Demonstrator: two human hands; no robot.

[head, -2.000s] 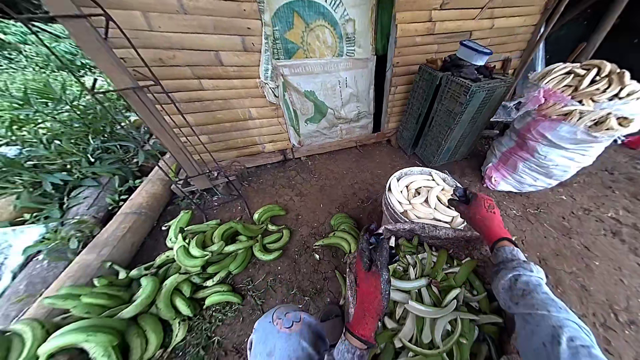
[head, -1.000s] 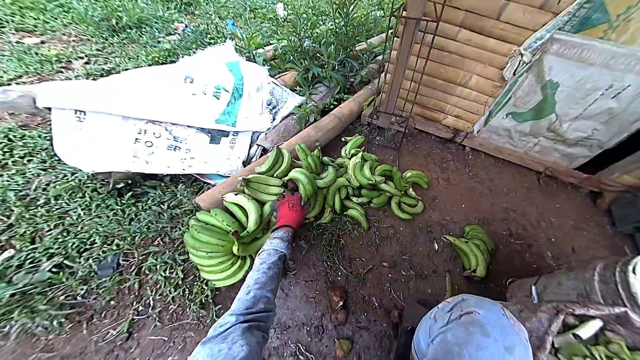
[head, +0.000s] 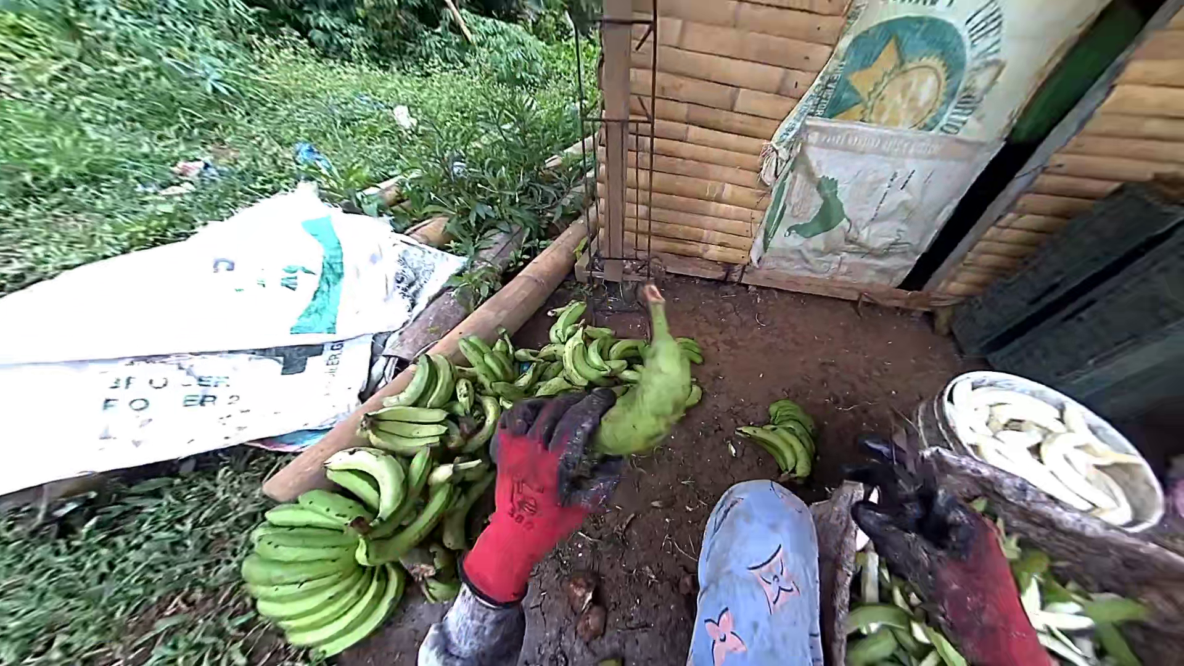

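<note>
My left hand [head: 555, 472], in a red glove with dark fingers, grips a single green banana [head: 652, 398] by its lower end, its stem pointing up. Below and behind it lie heaped green banana bunches [head: 324, 555] on the soil. My right hand [head: 934, 518], gloved alike, hovers at the right over the edge of a container of green peels [head: 888, 624]; its fingers are curled, and whether it holds something cannot be made out. Beyond it stands a round white bucket [head: 1147, 490] of peeled bananas [head: 1045, 449]. A small green bunch [head: 786, 439] lies between the hands.
A bamboo pole [head: 518, 296] borders the heap, with white printed sacks [head: 185, 333] on the grass beyond. A slatted bamboo wall [head: 721, 139] with hung sacks [head: 851, 203] stands ahead, dark crates [head: 1091, 287] at right. My denim-clad knee [head: 758, 573] is in the lower middle.
My left hand, at the banana heap one second ago, has come away from it holding a single green banana. My right hand, out of view then, is in view. The view has swung back to the right.
</note>
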